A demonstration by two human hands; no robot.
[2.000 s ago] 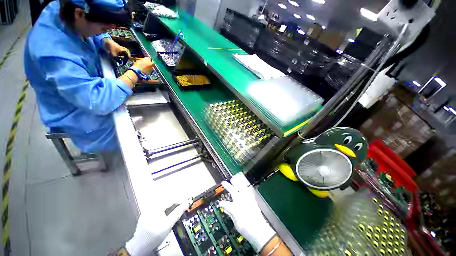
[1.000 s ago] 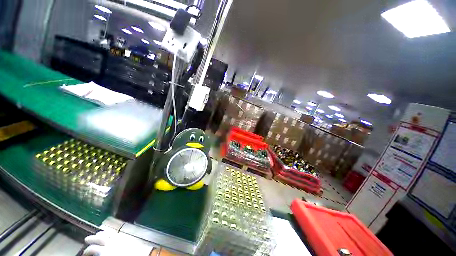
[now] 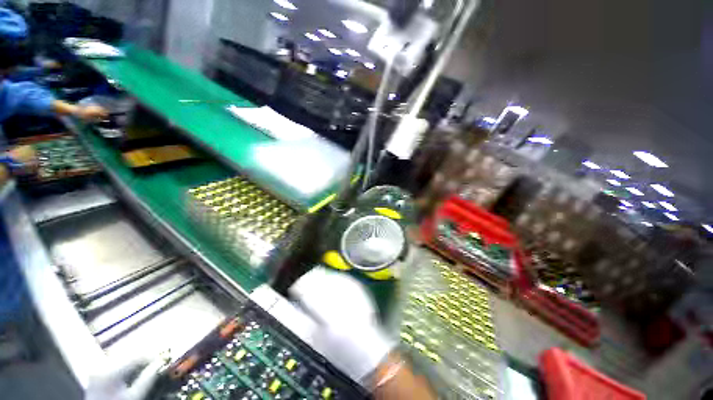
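Note:
The circuit board pallet (image 3: 258, 363) lies on the conveyor at the bottom centre, its lower part cut off by the picture's edge. Its green board strips carry many small parts, some yellow, and an orange-brown clamp shows at its upper left edge. My left hand (image 3: 129, 381), in a white glove, is at the pallet's left corner, partly cut off and blurred; its grip is unclear. My right hand (image 3: 340, 320), also in a white glove, is blurred over the bench edge right of the pallet. Its fingers are hard to make out and nothing is seen in it.
Blister trays of yellow-topped parts stand under the shelf (image 3: 242, 215) and at the bench's right end (image 3: 449, 320). A penguin-shaped fan (image 3: 374, 241) stands between them. Red crates (image 3: 477, 242) and a red tray (image 3: 582, 379) are farther right. Another person's hand (image 3: 23, 156) is near a pallet at left.
The view swung right, then partly back left. The pallet and my left hand are in view again. My right hand now is over the bench edge, off the boards where it was two seconds ago.

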